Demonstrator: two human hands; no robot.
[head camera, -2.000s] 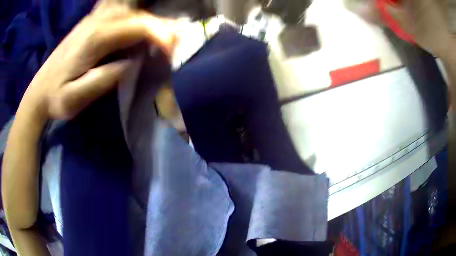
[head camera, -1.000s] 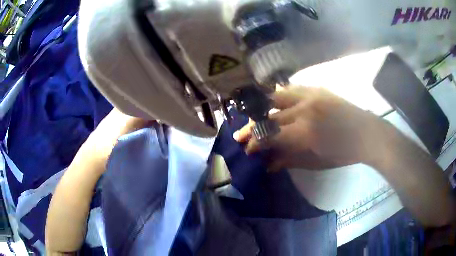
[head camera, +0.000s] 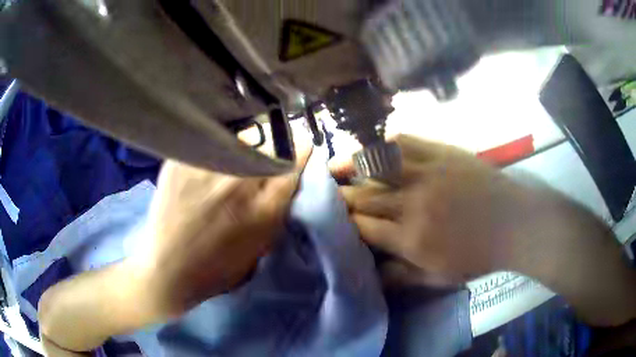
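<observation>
A light grey-blue fabric panel (head camera: 349, 279) runs from the lower middle up to the needle area, narrow and folded at its top. My left hand (head camera: 216, 223) is on its left side, fingertips at the fabric close to the presser foot (head camera: 315, 125). My right hand (head camera: 439, 209) is on its right side, fingers curled at the fabric behind the small tension knob (head camera: 377, 162), which hides part of them. The fingertips of both hands are blurred. Navy fabric (head camera: 411, 296) shows below my right hand.
The sewing machine head (head camera: 139, 90) fills the upper left and top. A dark phone-like slab (head camera: 588, 132) and a red sticker (head camera: 508, 150) lie right. A navy heap (head camera: 63, 167) is left. A ruler scale (head camera: 502, 289) marks the table's front edge.
My left hand has come from behind the machine head to the front, beside the needle area. The pale fabric now bunches up between both hands. The machine head appears larger and closer.
</observation>
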